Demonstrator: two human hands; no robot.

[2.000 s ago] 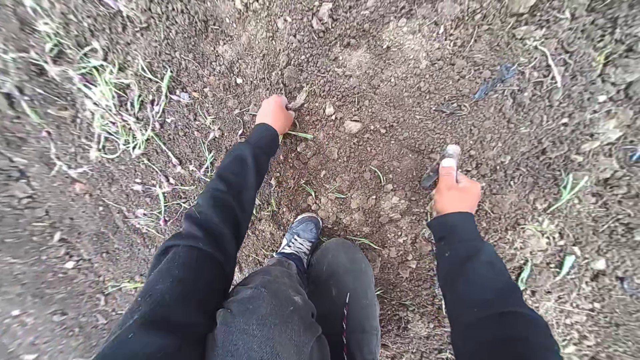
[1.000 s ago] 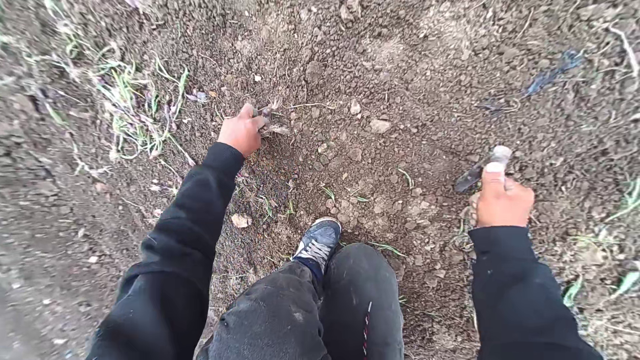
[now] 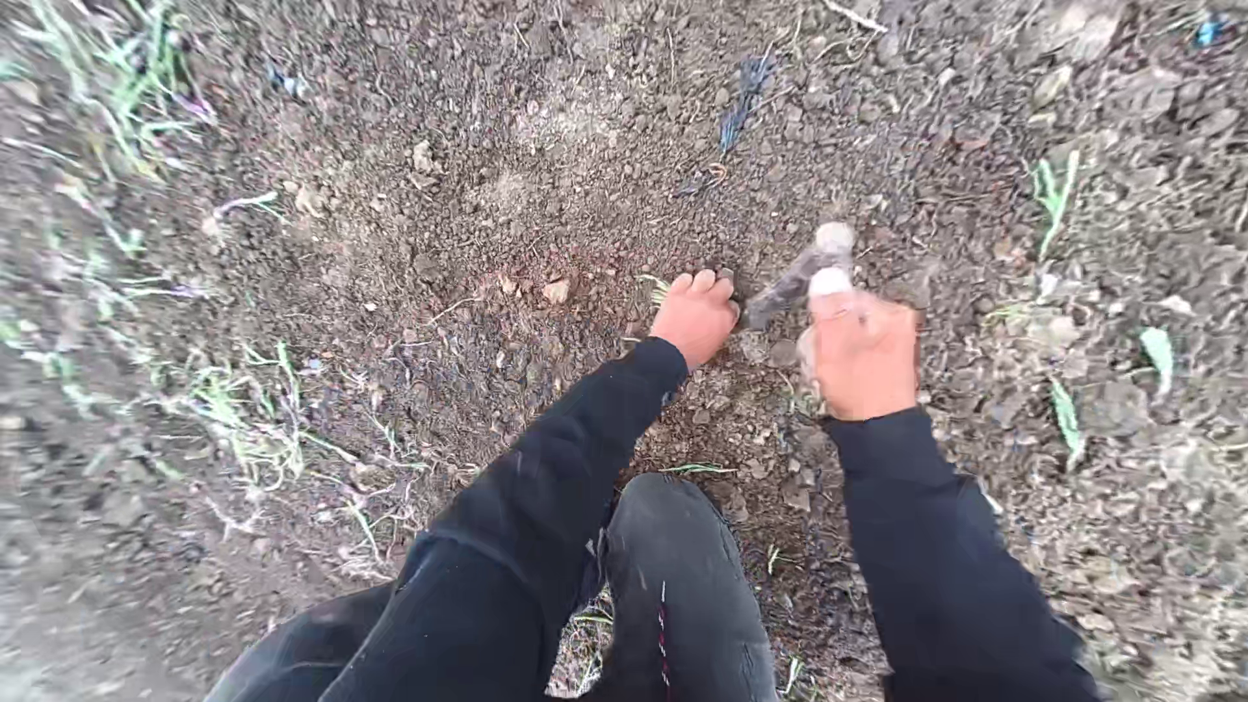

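My left hand [image 3: 696, 318] is down at the soil near the middle of the head view, fingers curled, with green leaves [image 3: 655, 290] showing beside it; whether it grips anything is hidden. Just right of it, my right hand [image 3: 864, 343] is closed around a hand tool [image 3: 780, 292] with a pale rounded end and a dark, blurred part that slants down toward my left hand. The tool's exact kind cannot be told. Crumbly brown soil [image 3: 546, 214] lies around both hands.
Pulled green plants with purplish stems [image 3: 244, 419] lie at the left, and more [image 3: 127, 78] at the upper left. Dark blue strands [image 3: 746, 102] lie above the hands. Green leaves [image 3: 1053, 200] are scattered at the right. My knee [image 3: 682, 556] is below the hands.
My left hand has come away from the left side and is now close beside my right hand and the tool. The view has shifted, and the shoe seen earlier is out of sight.
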